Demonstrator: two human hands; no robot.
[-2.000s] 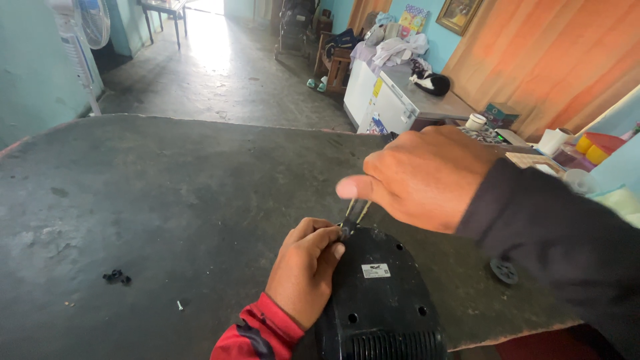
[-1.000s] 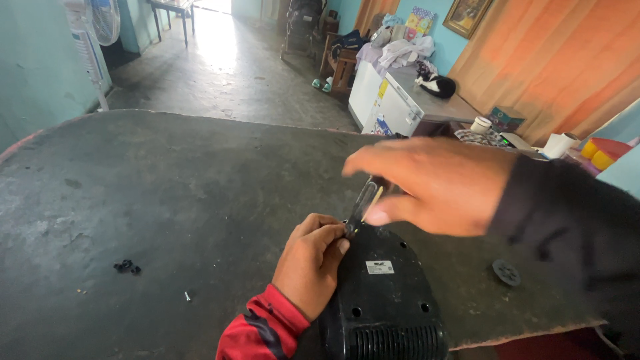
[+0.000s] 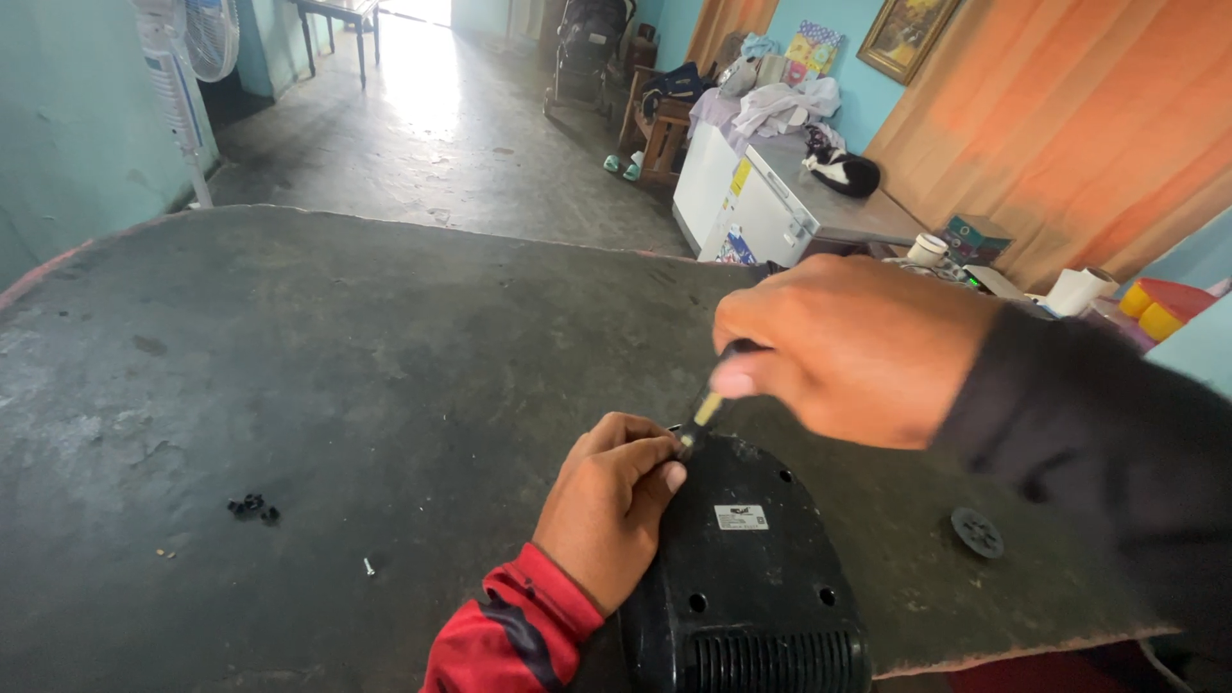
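Note:
A black plastic appliance housing (image 3: 760, 568) with vent slots, screw holes and a white label lies on the dark table near its front edge. My left hand (image 3: 611, 500) pinches at the housing's far left corner, around the tip of a tool; what lies between the fingertips is hidden. My right hand (image 3: 847, 346) grips the dark upper end of that tool, which looks like a screwdriver (image 3: 709, 407), blurred and slanting down to the same corner. A small screw (image 3: 369, 567) and a cluster of small black parts (image 3: 253, 508) lie to the left.
A round black plastic disc (image 3: 977, 532) lies right of the housing on the table (image 3: 337, 385). Past the table's far edge stand a white chest freezer (image 3: 746, 192) with a black-and-white cat (image 3: 842, 171) on top, a stroller (image 3: 587, 48) and a white fan (image 3: 183, 87).
My right hand has turned and shifted about the tool's upper end. My left hand stays at the same corner of the housing.

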